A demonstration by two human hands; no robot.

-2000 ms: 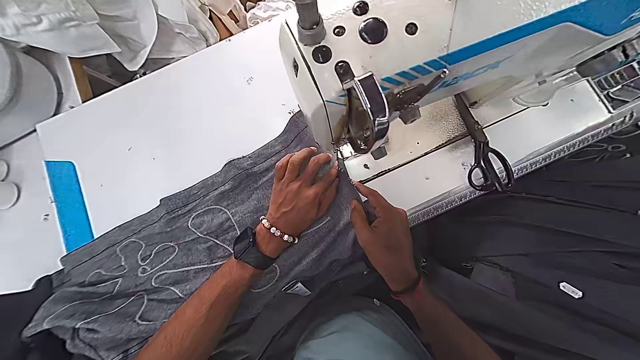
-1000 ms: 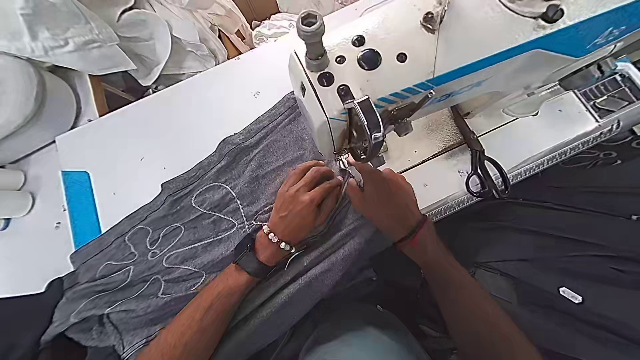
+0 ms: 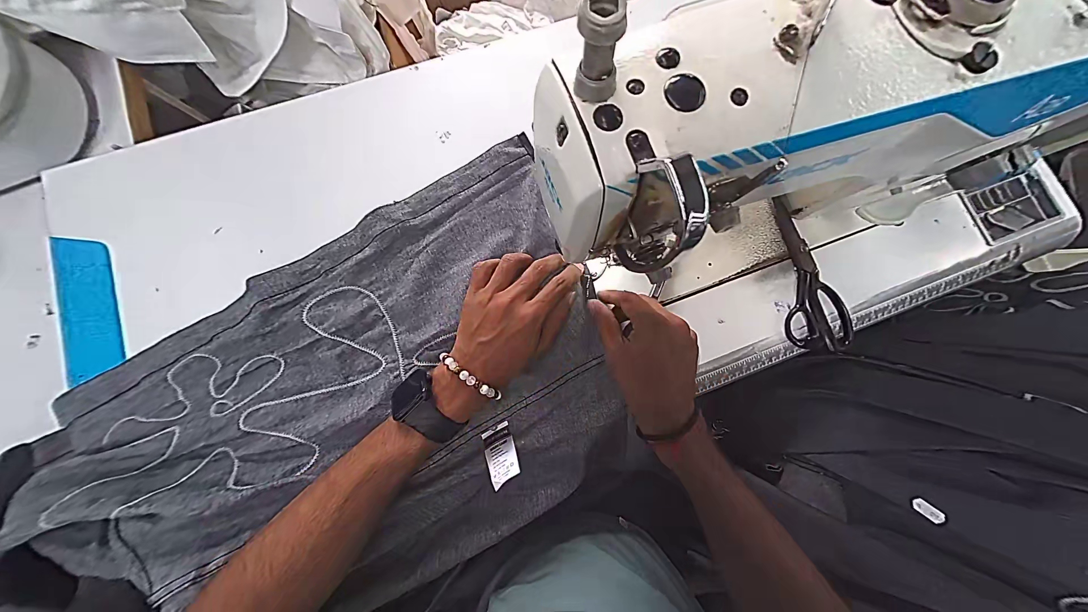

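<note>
A dark grey denim garment (image 3: 459,204) with pale looping stitching lies across the sewing machine's bed, its inside seams and a white care label (image 3: 500,456) showing. My left hand (image 3: 512,327) rests flat on the cloth, fingertips close to the needle area of the industrial sewing machine (image 3: 569,161). Just right of the needle area, my right hand (image 3: 650,357) has thumb and forefinger bent together at the cloth's edge; whether something small is between them cannot be told. The presser foot (image 3: 599,268) is partly hidden by the fingers.
Black-handled scissors (image 3: 818,314) lie on the machine bed to the right, beside a measuring scale (image 3: 909,308) along the front edge. Dark garments (image 3: 918,442) are heaped at the lower right. White fabric pieces (image 3: 246,38) are piled behind the white table (image 3: 340,178).
My right hand has drawn back a little from the needle area since one second ago. The care label shows more fully than before. My left hand stays on the cloth.
</note>
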